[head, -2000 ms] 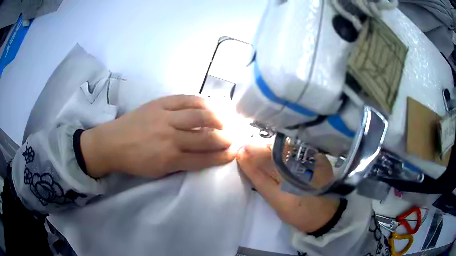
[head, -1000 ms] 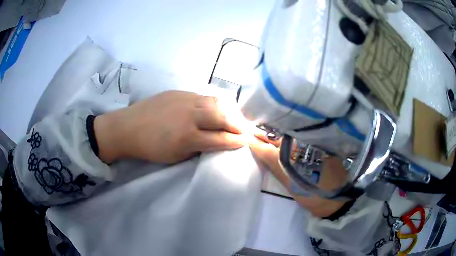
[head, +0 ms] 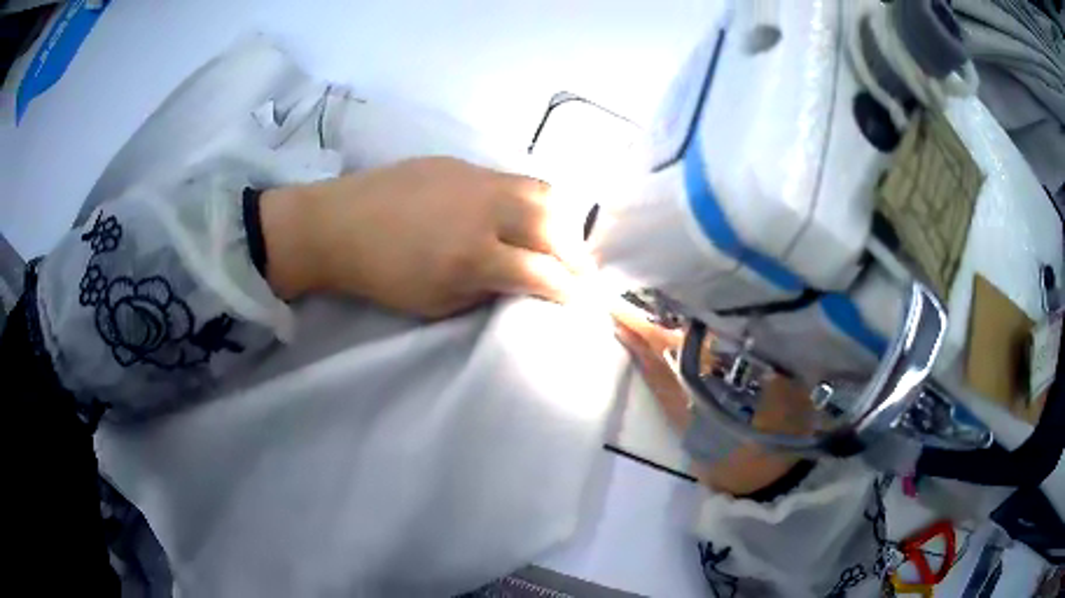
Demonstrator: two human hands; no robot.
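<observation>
A pale grey fabric panel lies over the table and hangs toward its front edge. My left hand lies flat on it, fingertips at the brightly lit needle area. My right hand is partly hidden behind the thread take-up guard; its fingertips meet the fabric edge beside the left fingertips. Glare hides the exact grip of both hands. The white sewing machine head with a blue stripe stands over the right hand. The presser foot shows only partly.
Red and orange scissors lie at the lower right. An olive swatch and brown card are on the machine head. A blue label is on the table at top left. Grey fabric lies at top right.
The fabric and my left hand have shifted up and slightly right in the view. The machine head also appears further right, and the scissors lower. Both hands stay at the needle area.
</observation>
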